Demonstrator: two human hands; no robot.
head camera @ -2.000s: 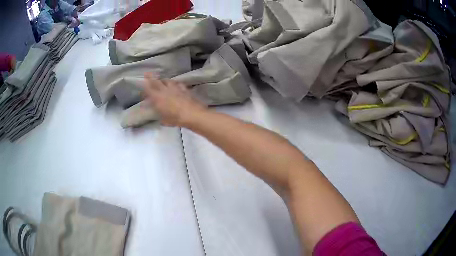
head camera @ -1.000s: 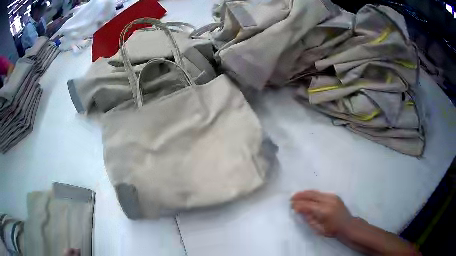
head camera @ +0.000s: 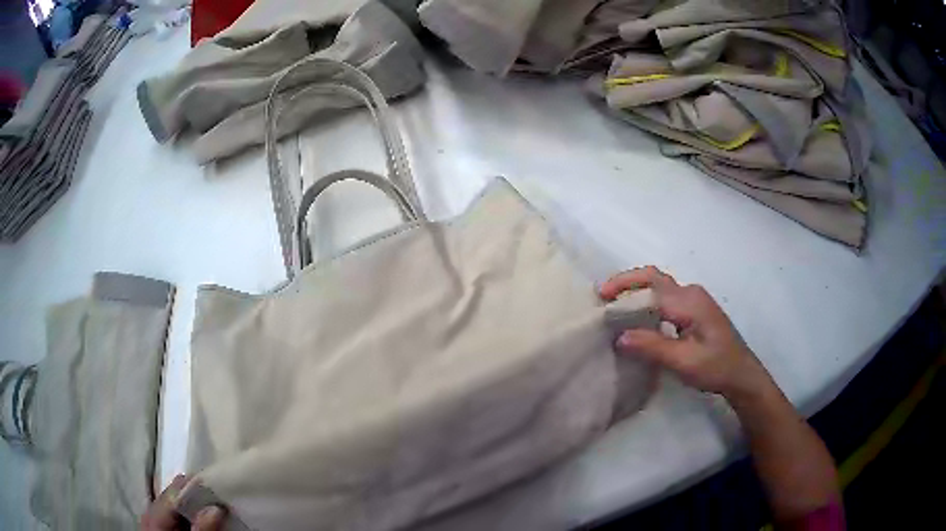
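A beige tote bag [head camera: 405,353] lies in front of me on the white table, its two handles [head camera: 342,187] pointing away from me. My right hand [head camera: 685,332] grips the small grey end patch [head camera: 631,314] at the bag's right side, thumb and fingers closed on it. My left hand [head camera: 183,508], partly cut off by the bottom edge, grips the grey corner patch at the bag's lower left. The lower part of the bag is slightly raised between my hands and hides the bag's near edge.
A folded bag [head camera: 93,404] with a grey patch lies at the left. A folded stack [head camera: 47,156] stands at the far left. Loose waiting bags [head camera: 301,62] lie beyond. A crumpled pile [head camera: 747,93] with yellow strips is at the far right. The table's edge curves at the lower right.
The tote bag has come nearer to me. My right hand has moved up and taken hold of its right end; my left hand now holds its lower left corner.
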